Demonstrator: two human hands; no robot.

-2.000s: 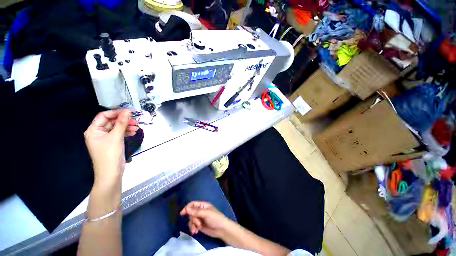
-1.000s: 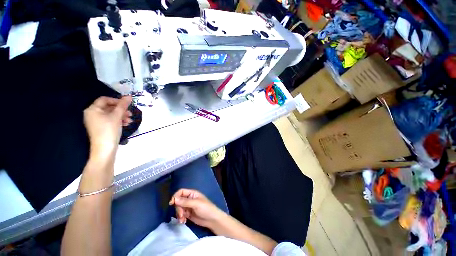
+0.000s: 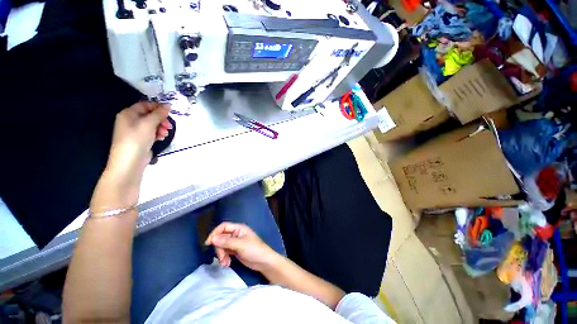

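Note:
My left hand [image 3: 136, 130] is at the needle area [image 3: 171, 101] of the white sewing machine [image 3: 190, 60], thumb and finger pinched together. No thread can be made out between them. A large black fabric piece [image 3: 50, 126] lies left of the machine head, partly behind my left hand and forearm. A small dark round piece [image 3: 164, 140] shows beside my fingers. My right hand [image 3: 240, 245] is over my lap, below the table edge, thumb and fingers close together; whether it holds anything cannot be told. Thread snips [image 3: 256, 126] lie on the machine bed, touched by neither hand.
A printed measuring strip [image 3: 171, 212] runs along the front table edge. Red and green cord loops [image 3: 353, 106] lie at the table's right end. Black cloth [image 3: 335, 221] hangs beyond my legs. Cardboard boxes [image 3: 452, 168] and bagged coloured scraps [image 3: 487, 247] stand to the right.
The view has shifted, so the machine sits higher in the picture. My left hand stays at the needle area. My right hand stays over my lap, with its fingers slightly changed in pose.

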